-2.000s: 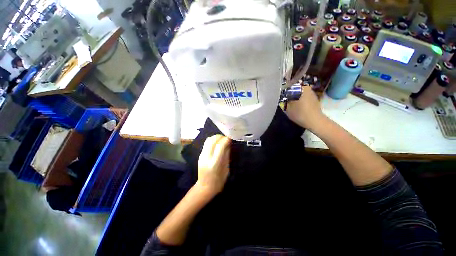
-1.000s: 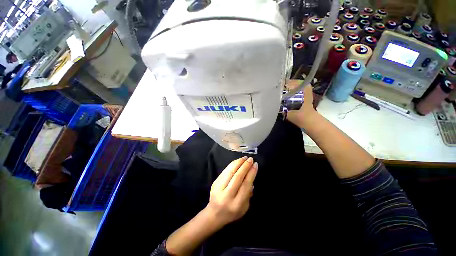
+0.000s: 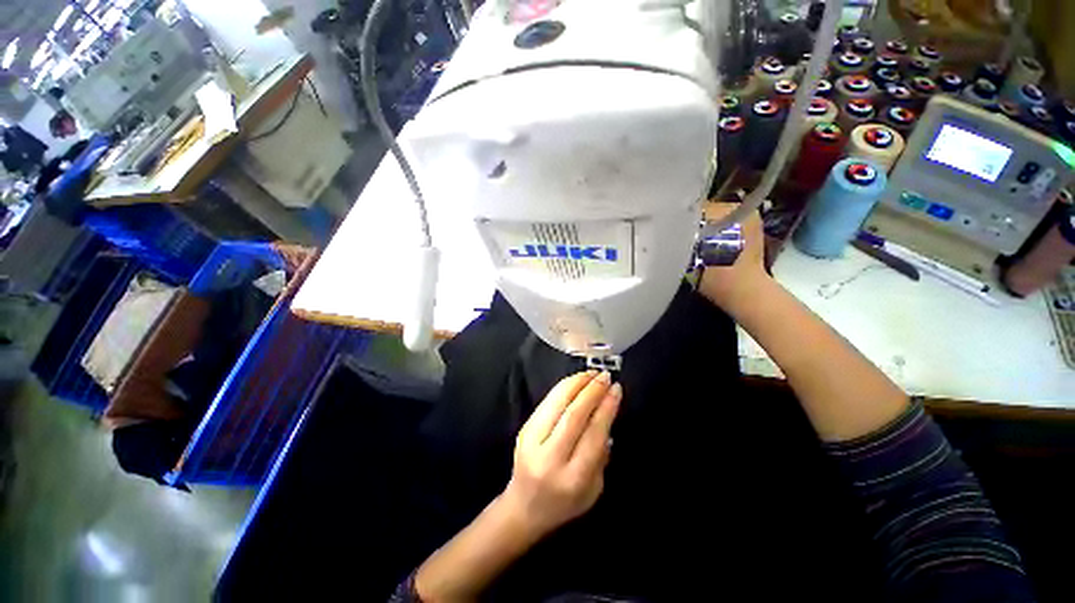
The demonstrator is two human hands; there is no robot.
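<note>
The white JUKI machine head [image 3: 578,153] fills the upper middle. Below it is a small silver work clamp [image 3: 604,362]. A black garment [image 3: 472,377] lies under the head and spreads over the lap; its folds are hard to see. My left hand [image 3: 566,448] is just in front of the clamp, fingers together, fingertips on the cloth at the clamp's edge. My right hand [image 3: 737,269] is at the right side of the head, beside a shiny silver cylinder [image 3: 719,244]. Its fingers are mostly hidden, so its grip cannot be told.
A white lamp tube [image 3: 421,300] hangs left of the head. At right are a light-blue thread cone [image 3: 841,212], many other cones, a lit control panel [image 3: 964,177], thread snips [image 3: 890,260] and a white pen [image 3: 943,270]. Blue carts [image 3: 236,389] stand at left.
My left hand has moved right, from left of the clamp to in front of it, and its fingers have straightened. My right hand remains beside the head. The camera view has shifted slightly.
</note>
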